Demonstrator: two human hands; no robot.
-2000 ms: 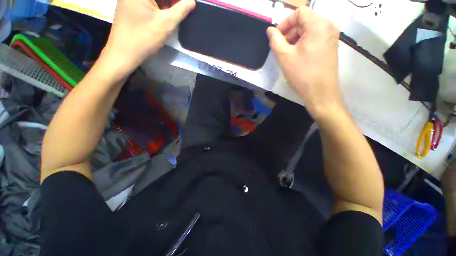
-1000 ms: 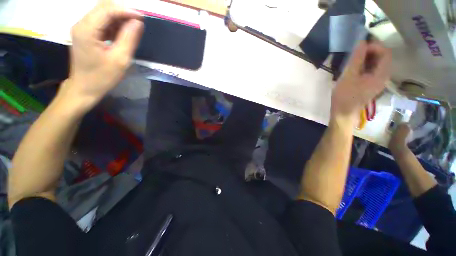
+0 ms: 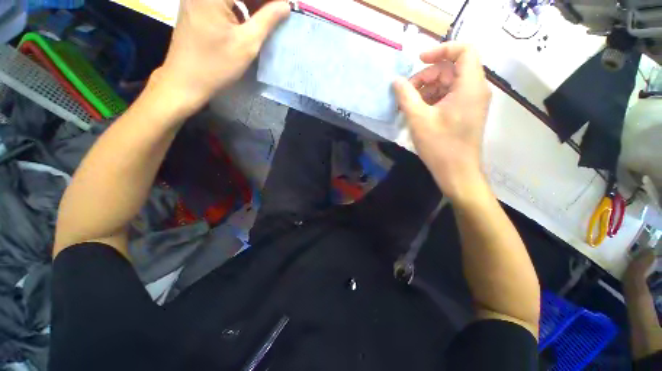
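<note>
A pale bluish-white rectangular piece (image 3: 330, 67) lies over the clear template (image 3: 308, 106) at the near edge of the white table. The template's pink strip shows along the piece's far side, and handwritten marks show on its near edge. My left hand (image 3: 221, 51) is at the piece's left end, thumb and fingers pinching its far left corner. My right hand (image 3: 444, 109) is at its right end, fingers curled and thumb at the edge; whether it grips the piece I cannot tell. The dark panel seen earlier is hidden.
Dark pieces (image 3: 597, 109) lie by the machine at the right. Yellow and red scissors (image 3: 605, 219) lie near the front edge. A tan bar (image 3: 410, 16) is at the back. A blue basket (image 3: 577, 330) and another person's hand (image 3: 639, 269) are at right; green and red baskets at left.
My right hand has gone to the dark pieces by the machine and come back to the template. The pale piece, earlier by the machine, now covers the dark panel. The view swung right and back.
</note>
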